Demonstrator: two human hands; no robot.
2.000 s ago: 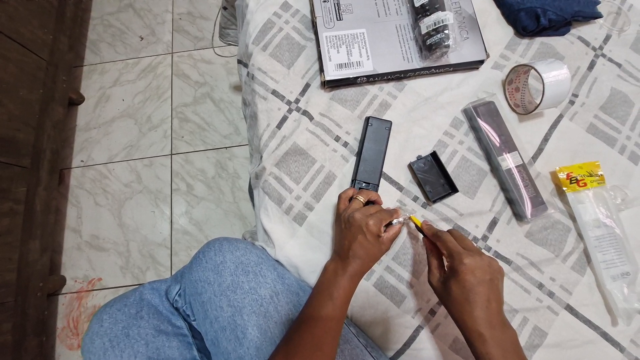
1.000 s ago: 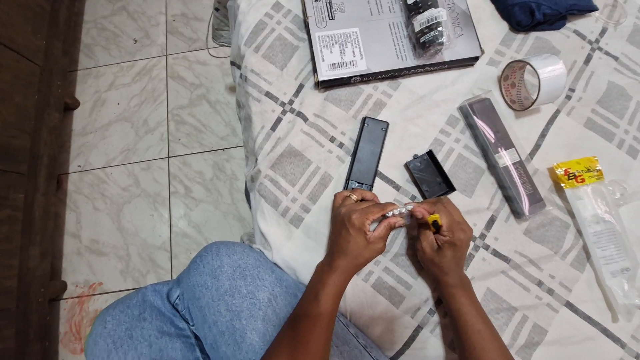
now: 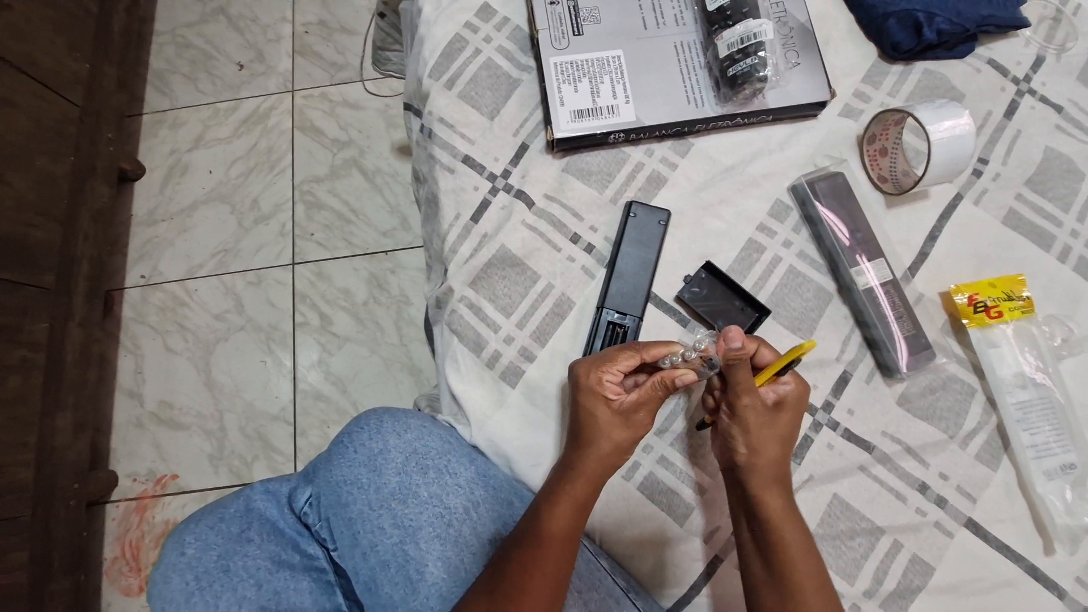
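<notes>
Between both hands is a clear plastic pack [image 3: 690, 357] with several small silvery ends showing, which look like batteries. My left hand [image 3: 616, 395] pinches its left side, and the thumb and fingers of my right hand [image 3: 756, 395] pinch its right side. A yellow and black utility knife [image 3: 786, 361] is also held in my right hand, its yellow end pointing up and right. Just beyond my left hand a black remote control [image 3: 633, 263] lies back up, its battery compartment uncovered. The black battery cover [image 3: 722, 297] rests on the cloth beyond my right hand.
On the checked bedspread [image 3: 510, 297] lie a flat cardboard box [image 3: 663, 68] with a plastic-wrapped black item [image 3: 739, 51], a tape roll [image 3: 918, 144], a bagged dark case [image 3: 863, 272], a yellow-topped clear packet [image 3: 1024, 399] and dark blue cloth [image 3: 935, 25]. Tiled floor [image 3: 204, 195] is at left.
Two seconds ago the yellow end of the knife was at the pack; now it points away to the right. My right hand has turned and now pinches the pack too.
</notes>
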